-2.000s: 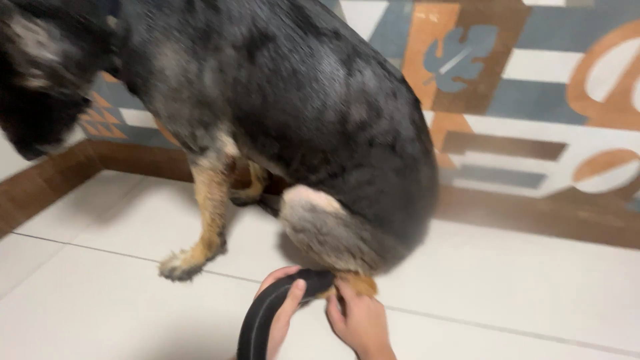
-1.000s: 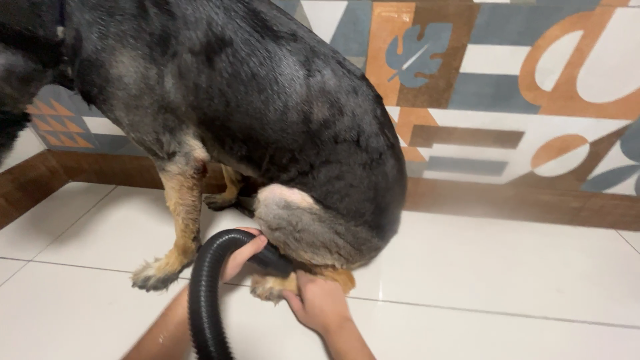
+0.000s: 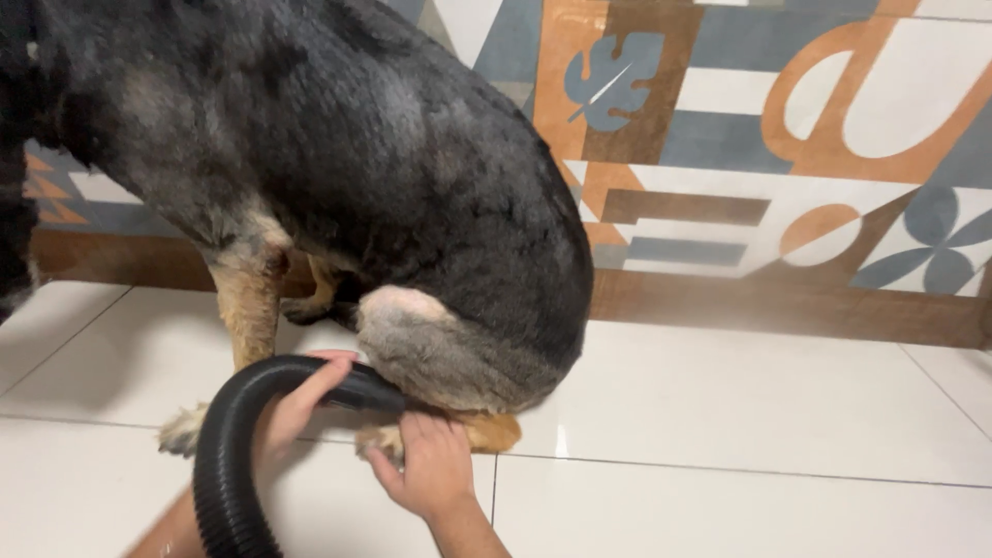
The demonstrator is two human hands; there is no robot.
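A black and tan dog (image 3: 403,155) sits on the floor with its head cut off at the left edge. My left hand (image 3: 302,399) is wrapped around the end of a black corrugated hose (image 3: 225,449), whose nozzle (image 3: 380,389) points right at the dog's lower hind leg. My right hand (image 3: 426,457) lies over the dog's hind foot (image 3: 380,442), fingers on the fur beside the nozzle's tip. Whether these fingers grip the foot or only rest on it is hard to tell. A pale, thin-haired patch (image 3: 407,302) shows on the dog's thigh.
Behind the dog stands a wall with patterned tiles (image 3: 728,147) and a brown band (image 3: 775,314) along its base. White floor tiles (image 3: 697,403) with dark joints lie under the dog. A front paw (image 3: 182,430) rests left of the hose.
The hose, hidden in part lower down before, now curves in a high arc left of my right hand. Both hands stay near the hind foot. The view has shifted.
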